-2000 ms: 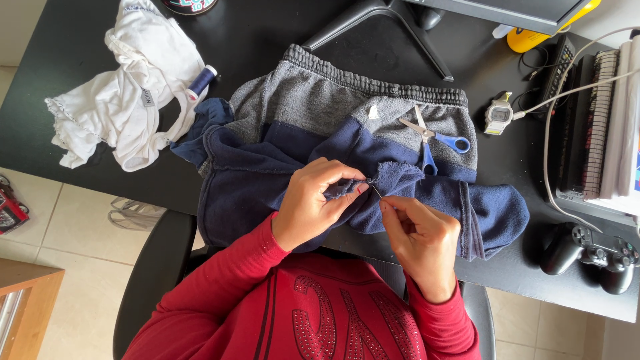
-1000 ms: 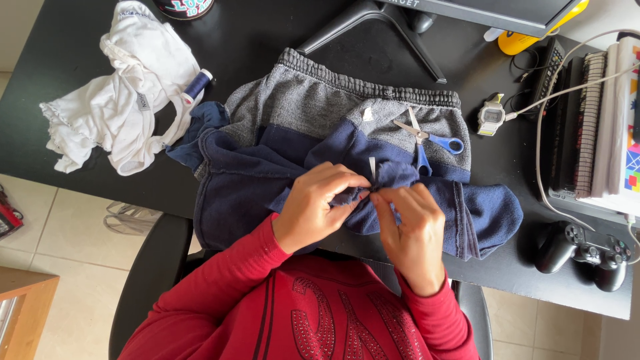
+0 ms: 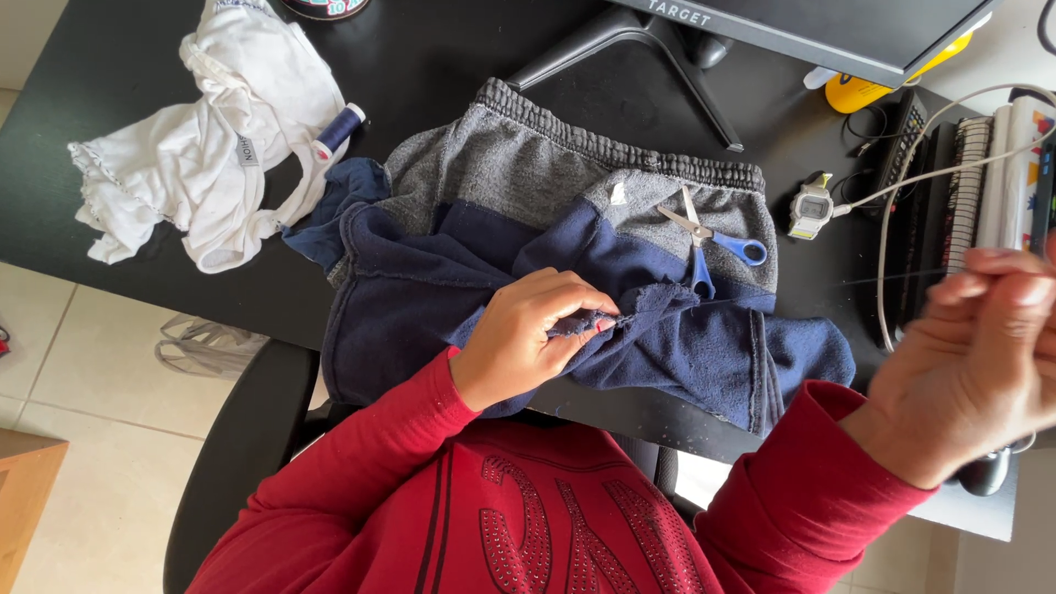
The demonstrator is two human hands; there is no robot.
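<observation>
My left hand [image 3: 536, 334] pinches the edge of the navy cloth of a grey and navy fleece garment [image 3: 528, 181] with an elastic waistband, spread on the black desk. Far to the right, my right hand [image 3: 982, 355] is raised with its fingertips together, and a thin dark thread [image 3: 866, 282] runs from the pinched cloth toward it. A needle cannot be made out. Scissors with blue handles [image 3: 700, 239] lie spread on the garment, right of my left hand. A spool of navy thread [image 3: 339, 131] rests against a white cloth garment [image 3: 239, 124] at upper left.
A monitor [image 3: 825, 29] on a black stand [image 3: 627, 37] is at the back. On the right are a wristwatch [image 3: 812, 206], a pale cable [image 3: 924, 177], a spiral notebook [image 3: 967, 190] and a partly hidden game controller [image 3: 986, 472]. A black chair [image 3: 247, 462] stands at the desk's front.
My right hand has moved from beside my left hand out to the far right, with the thread stretched toward it. My left hand still holds the navy cloth.
</observation>
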